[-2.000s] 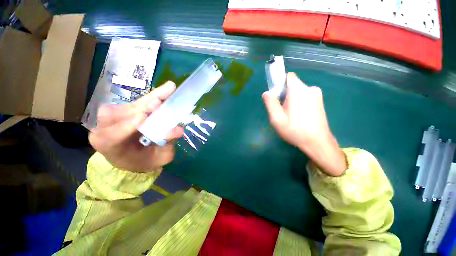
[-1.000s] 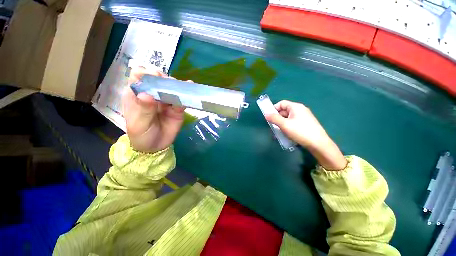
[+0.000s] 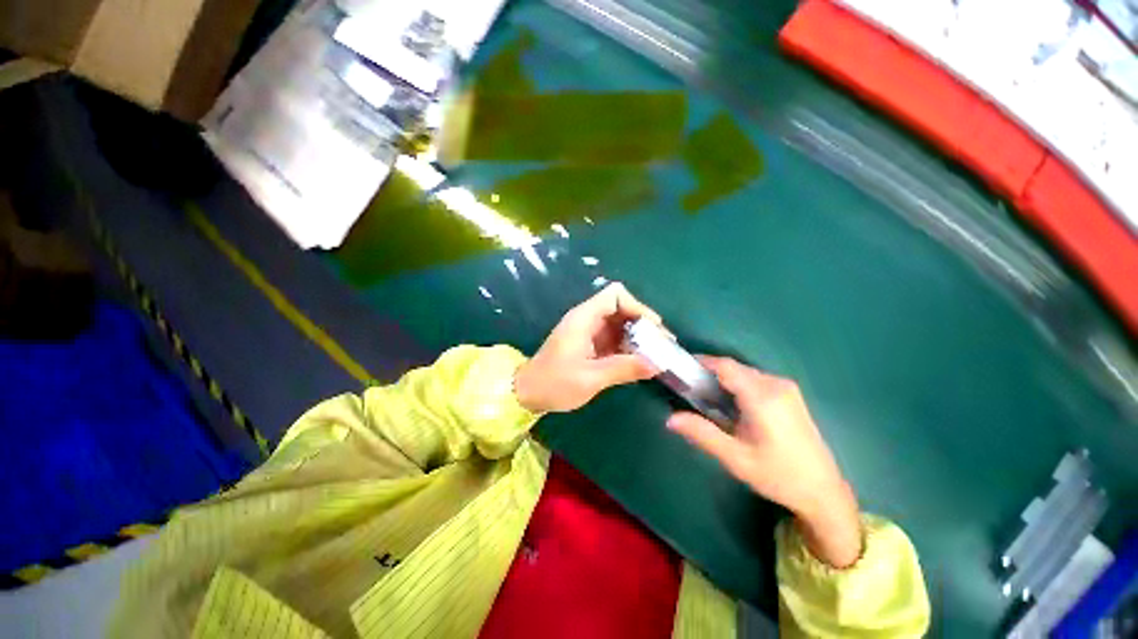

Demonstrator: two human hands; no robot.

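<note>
A flat silver part [image 3: 675, 367] is held between both hands just above the green bench, near its front edge. My left hand [image 3: 587, 355] grips its upper left end with fingers and thumb. My right hand [image 3: 771, 437] holds its lower right end. The fingers hide both ends, and I cannot tell whether it is one part or two together. Amber tape strips [image 3: 574, 126] lie on the bench beyond my hands. Thin shiny clear scraps [image 3: 493, 222] lie between the tape and my left hand.
Printed paper [image 3: 293, 162] with small loose parts lies at the upper left, below a cardboard carton [image 3: 141, 50]. Parallel silver parts [image 3: 1056, 524] lie at the lower right beside a blue bin edge [image 3: 1104, 599]. A red-edged white board [image 3: 924, 97] is at the upper right.
Both hands have come together; earlier each held its own silver part. The left hand's large part has come down from over the papers. The view has shifted and turned.
</note>
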